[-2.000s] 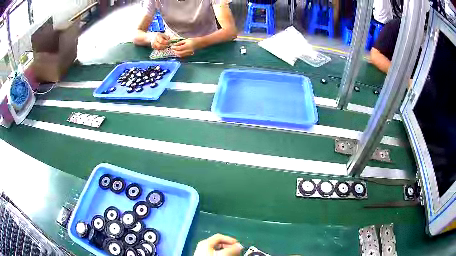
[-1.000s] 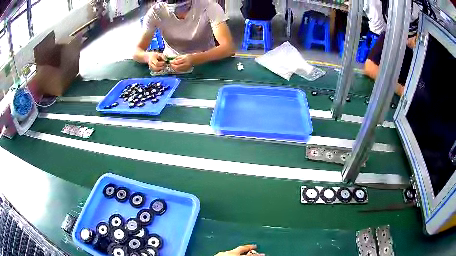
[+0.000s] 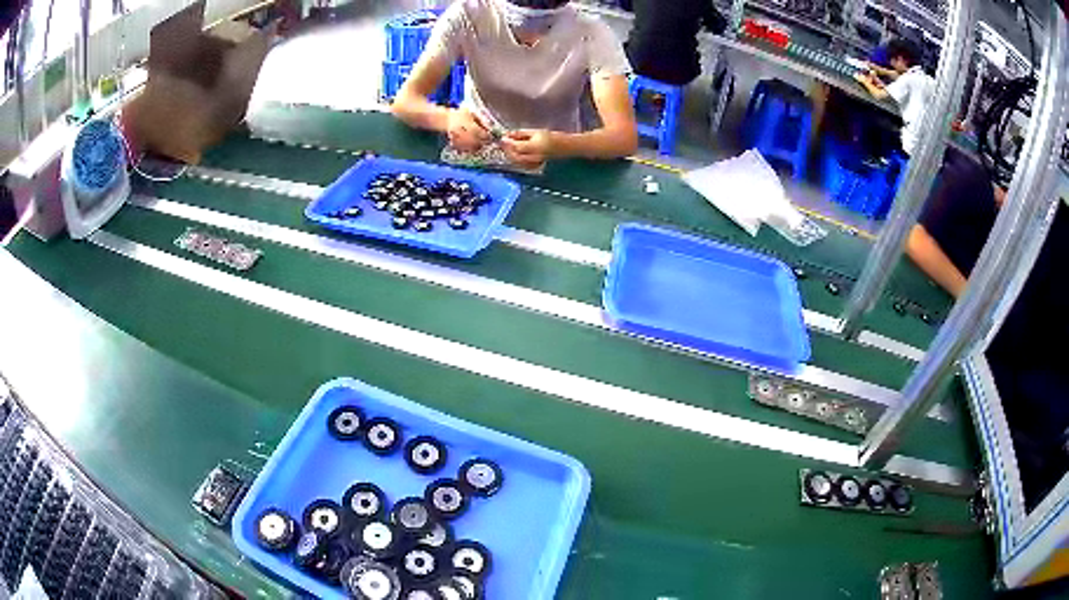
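Note:
Neither of my hands is in the picture. A blue plastic parts tray (image 3: 551, 469) lies nearest in front of me, tilted in the view. It holds many black disc parts (image 3: 426, 454) with pale centres, spread along the top and piled at the bottom. A loaded plate (image 3: 856, 491) with a row of black discs lies on the green bench at the right. Bare metal plates (image 3: 910, 581) lie side by side at the lower right, cut off by the bottom edge.
An empty blue tray (image 3: 707, 293) and a tray of small dark parts (image 3: 334, 193) lie across the bench. Metal posts (image 3: 909, 176) rise at right beside a framed screen (image 3: 996, 457). Blister trays (image 3: 70, 516) are at lower left. A person (image 3: 539, 82) works opposite; a fan (image 3: 97, 170) stands far left.
The view has turned left, so the bench things sit further right and are tilted. The hand seen earlier at the bottom edge is gone from the picture.

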